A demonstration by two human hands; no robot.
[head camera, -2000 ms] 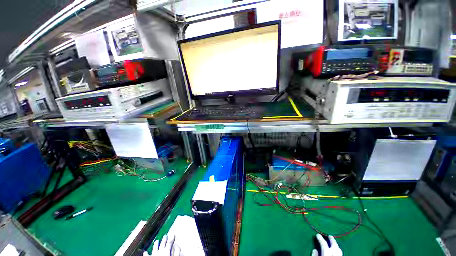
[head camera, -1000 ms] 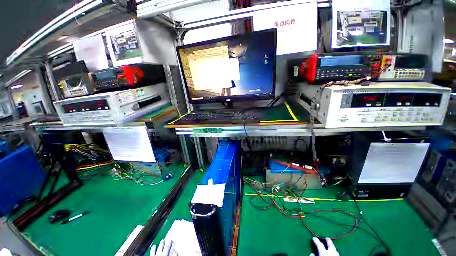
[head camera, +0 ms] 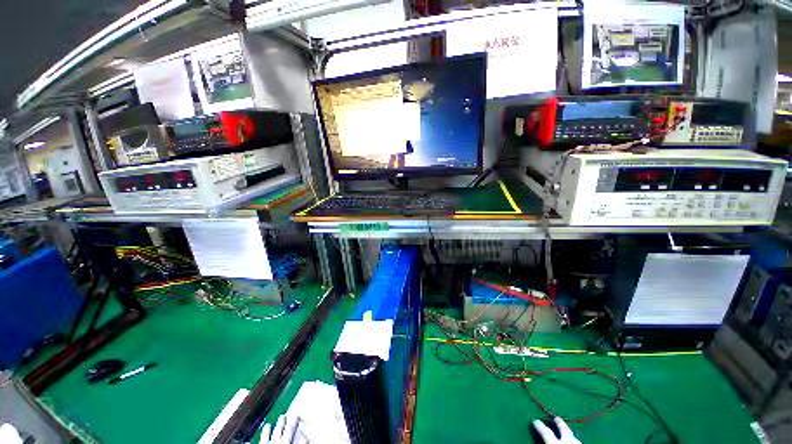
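My left hand (head camera: 280, 430), white-gloved and cut off by the bottom edge, lies with fingers apart on white record sheets (head camera: 315, 411). My right hand (head camera: 557, 432), also gloved and cut off, is over a black computer mouse (head camera: 544, 429), partly hidden under it. Between my hands a long blue power module (head camera: 387, 286) lies with its black grilled end (head camera: 360, 395) towards me and a white paper slip (head camera: 365, 338) on top. The monitor (head camera: 401, 117) shows a picture desktop.
Tangled test leads (head camera: 486, 351) lie behind the mouse. The keyboard (head camera: 382, 204) and white power meter (head camera: 673, 189) are on the shelf. A black case (head camera: 664, 336) stands right rear. Another mouse (head camera: 105, 370) and a pen (head camera: 132, 374) lie on the left bench.
The monitor has gone from a mostly white screen to a picture desktop. My right hand and the mouse are slightly lower and further left in view. The module has not visibly moved.
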